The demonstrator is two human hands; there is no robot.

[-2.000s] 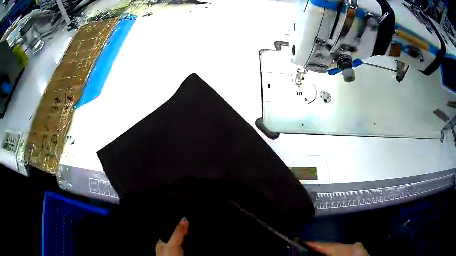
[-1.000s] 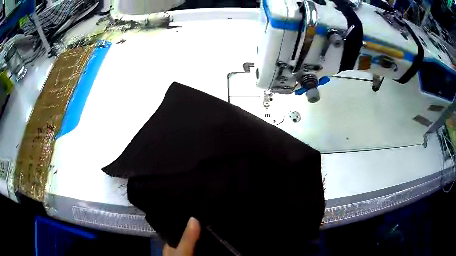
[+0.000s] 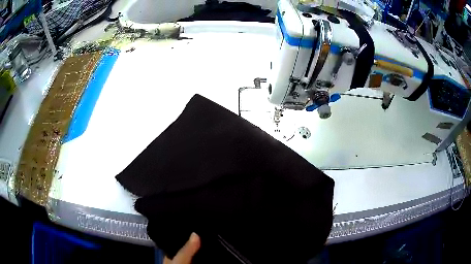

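A black fabric piece (image 3: 242, 170) lies partly folded over the front of the white table, its lower part hanging past the front edge. My left hand (image 3: 185, 250) is at the bottom edge of the picture, cut off. Its thumb lies on the fabric and its other fingers are hidden, with the cloth held there. A thin shiny line (image 3: 232, 249), perhaps a scissor blade, shows on the fabric right of my thumb; I cannot tell which. My right hand is out of the picture. The fabric's upper right edge is just below the sewing machine's presser foot (image 3: 278, 117).
The white sewing machine (image 3: 292, 56) stands at the upper right. Brown tape (image 3: 51, 124) and a blue strip (image 3: 93, 95) are on the table's left. A measuring tape (image 3: 111, 226) runs along the front edge. A blue bin (image 3: 57, 245) is at the lower left.
The fabric's top corner has moved right and down since one second ago. Its front part was folded over between the two earlier frames. My right hand, visible two seconds ago, is out of view.
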